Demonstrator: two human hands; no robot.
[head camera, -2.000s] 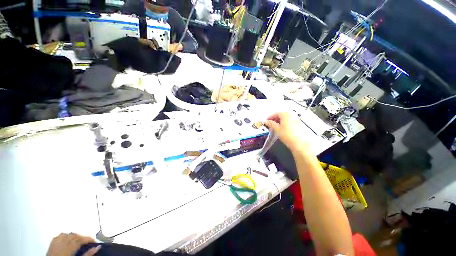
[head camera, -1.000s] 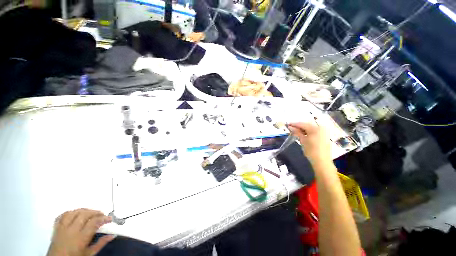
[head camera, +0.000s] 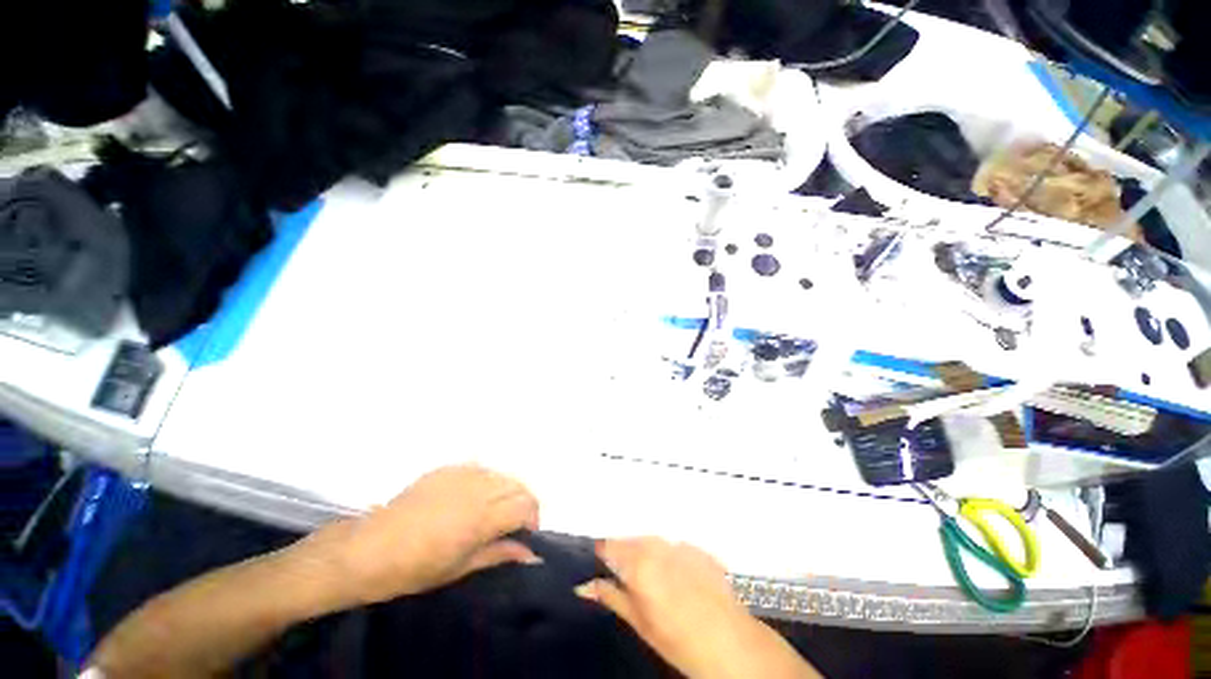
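A black fabric panel (head camera: 531, 617) hangs over the table's front edge at the bottom centre. My left hand (head camera: 445, 537) pinches its upper edge from the left. My right hand (head camera: 671, 597) pinches the same edge a short way to the right. The sewing machine head (head camera: 916, 299) stands to the right, behind my hands. Its needle area (head camera: 717, 365) has no fabric under it that I can see. The lower part of the panel runs out of the picture.
Scissors (head camera: 989, 544), a small dark tray (head camera: 896, 444) and a brown-handled tool (head camera: 1073, 535) lie at right. Black and grey pieces (head camera: 385, 80) are heaped at the back left. Tan scraps (head camera: 1049, 179) sit in the white recess. A measuring tape (head camera: 850, 604) runs along the front edge.
The view has swung left. My right hand has come from the machine's right end down to the fabric. Both hands now hold the black panel's edge close together at the table front.
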